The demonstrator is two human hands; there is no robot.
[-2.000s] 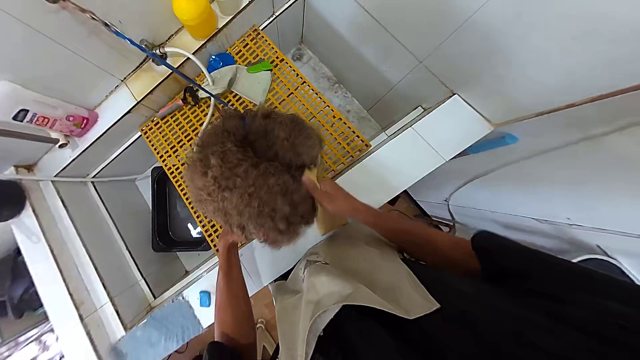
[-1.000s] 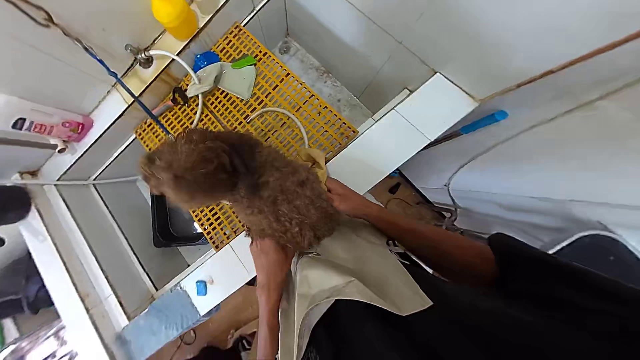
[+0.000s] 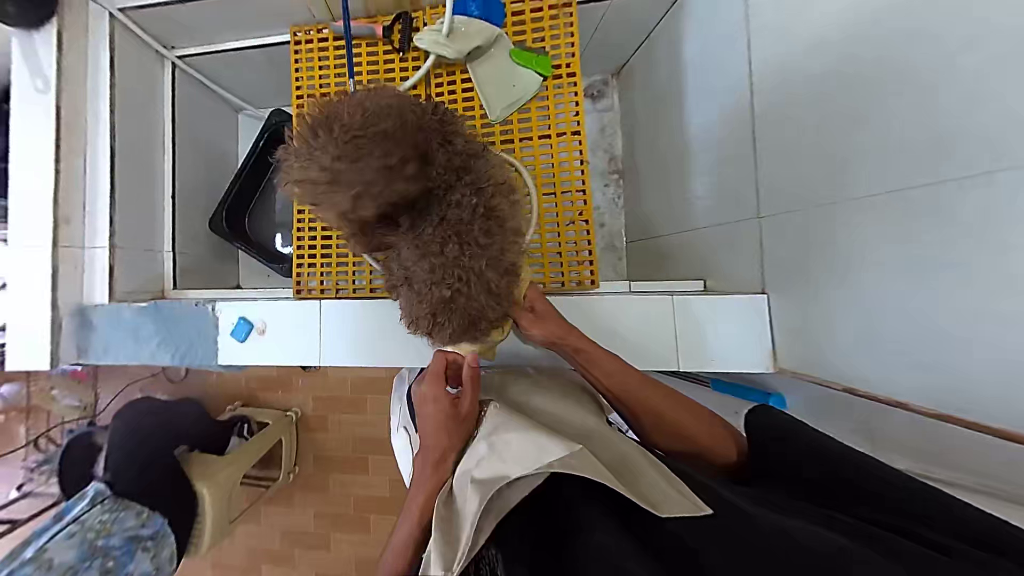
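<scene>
A curly-haired brown dog (image 3: 456,216) stands over the yellow plastic grate (image 3: 560,176), its rear toward me at the tiled tub edge. A yellow cloth (image 3: 498,340) lies against its hindquarters. My left hand (image 3: 448,396) pinches a pale edge of that cloth, just below the dog's rear. Partly hidden by the fur, my right hand (image 3: 540,318) grips the cloth at the dog's right side. A blue leash (image 3: 347,40) runs up from near the dog's head.
On the grate's far part lie a grooming rake (image 3: 398,32), a pale glove (image 3: 456,38), a green-clipped pale item (image 3: 504,76) and a white hose (image 3: 530,188). A black basin (image 3: 260,208) stands left. A seated person (image 3: 136,480) is beside a plastic stool (image 3: 240,472) at lower left.
The dog's rear has come round toward me at the tub edge. My left hand has moved from the dog's side to the cloth at its rear. The view has turned considerably.
</scene>
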